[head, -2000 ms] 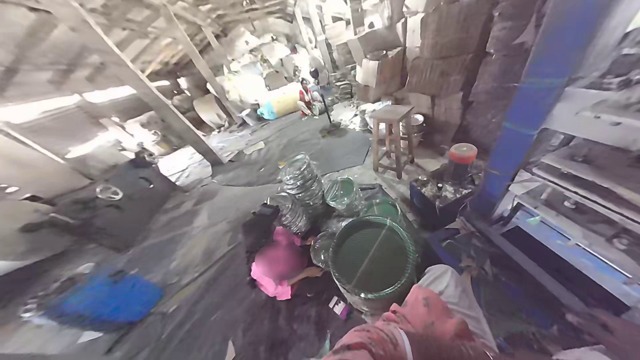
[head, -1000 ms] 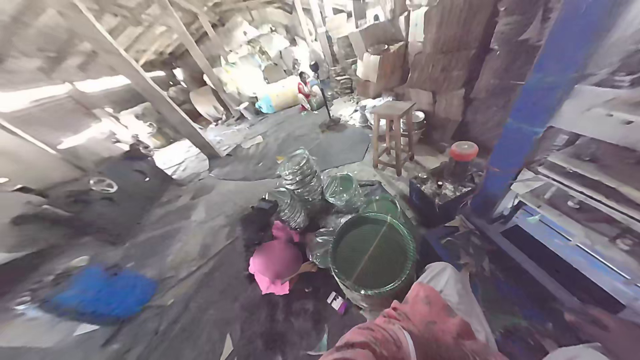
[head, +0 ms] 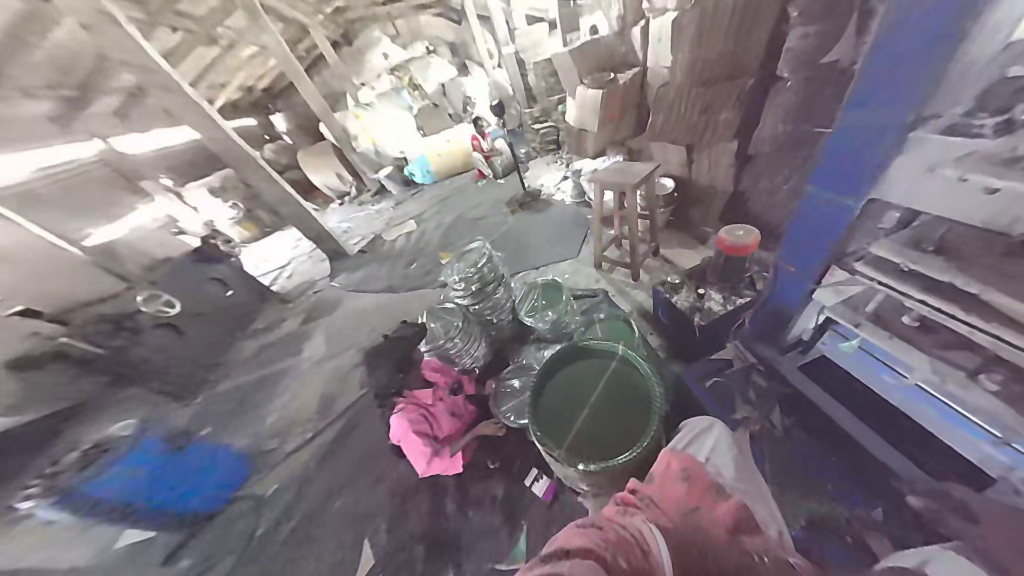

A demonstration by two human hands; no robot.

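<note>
Neither my left hand nor my right hand can be made out. My red patterned clothing [head: 680, 520] and a pale cloth [head: 724, 460] fill the lower middle. Just beyond them stands a large round container with a green inside [head: 596, 404], its rim wrapped in clear plastic. Behind it are a smaller green container [head: 610, 330], a plastic-wrapped round item [head: 546, 304] and shiny wrapped stacks [head: 480, 276]. A person in pink [head: 428, 424] sits at its left, one hand close to a clear, round wrapped item [head: 514, 394]. A small white and purple box [head: 540, 484] lies on the floor.
A wooden stool [head: 626, 180] stands beyond the containers. Right of it are a dark crate [head: 696, 324], a red-lidded jar [head: 737, 244], a blue post [head: 832, 168] and metal machinery [head: 944, 312]. Blue material [head: 164, 480] lies left. Another person [head: 486, 148] sits far back.
</note>
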